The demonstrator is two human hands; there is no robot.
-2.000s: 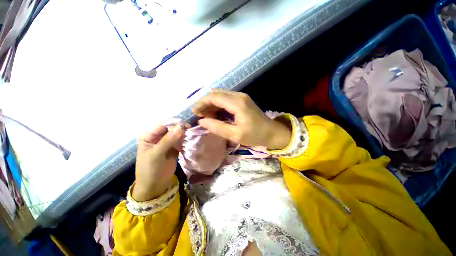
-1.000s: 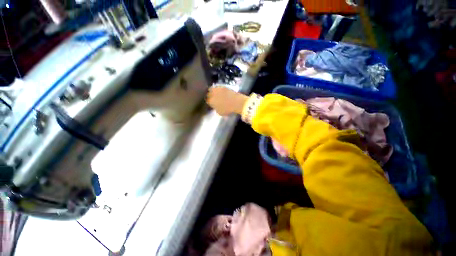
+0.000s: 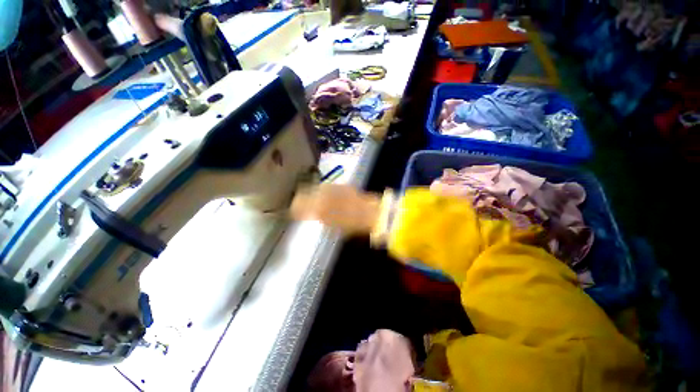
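Note:
My right hand (image 3: 336, 208) is blurred over the table's front edge, beside the right end of the white sewing machine (image 3: 222, 145). Its fingers cannot be made out, nor whether it holds anything. A small dark, thin tool (image 3: 332, 174) lies on the table just beyond it. A pink garment piece (image 3: 384, 363) lies low in the picture, below the table edge near my lap. My left hand is out of the picture. The needle area (image 3: 146, 341) of the machine is at the lower left, with no cloth visible under it.
A blue basket (image 3: 411, 170) with pink garments stands right of the table. Another blue basket (image 3: 513, 152) with blue cloth is behind it. Farther along the table are yellow-handled scissors (image 3: 368, 73), a pink cloth heap (image 3: 335, 93) and dark items. Pink thread cones (image 3: 84, 52) stand behind the machine.
The view has swung from my lap to the machine and baskets. My left hand has left the picture. My right hand has moved from the cloth to the table's edge, then slightly back toward me.

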